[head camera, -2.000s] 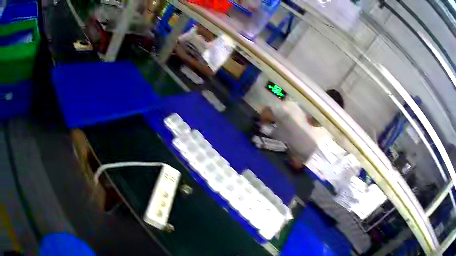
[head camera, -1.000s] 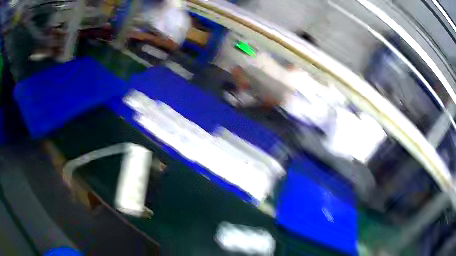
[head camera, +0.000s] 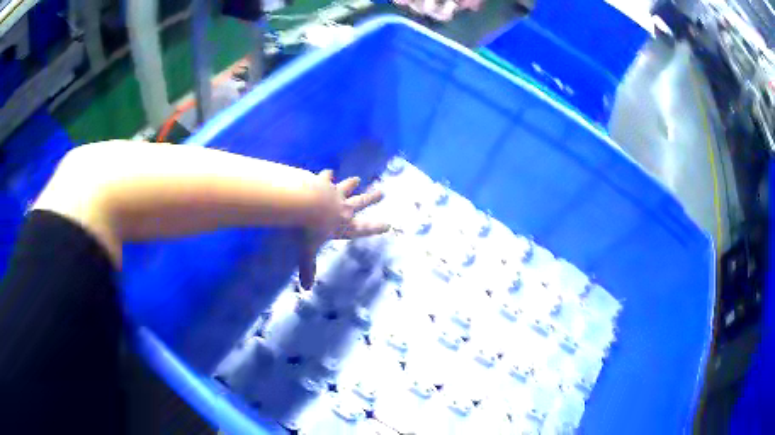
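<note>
A deep blue plastic tote (head camera: 544, 144) fills most of the view. Inside it lies a layer of white outlet adapters (head camera: 459, 340) in tight rows, partly in shadow at the left. My left hand (head camera: 344, 212) reaches in from the left, palm down and fingers spread, over the upper left part of the layer. It holds nothing; whether its fingertips touch the adapters I cannot tell. My right hand is not in view.
A blue sheet or tote surface (head camera: 569, 51) lies beyond the tote's far rim. Metal posts (head camera: 146, 64) and a thin orange-red line (head camera: 174, 119) are at upper left. Grey floor with a yellow line (head camera: 709, 161) is at right.
The view has moved from the green bench with its white adapters and power strip to inside the blue tote. My left hand has come into view, open.
</note>
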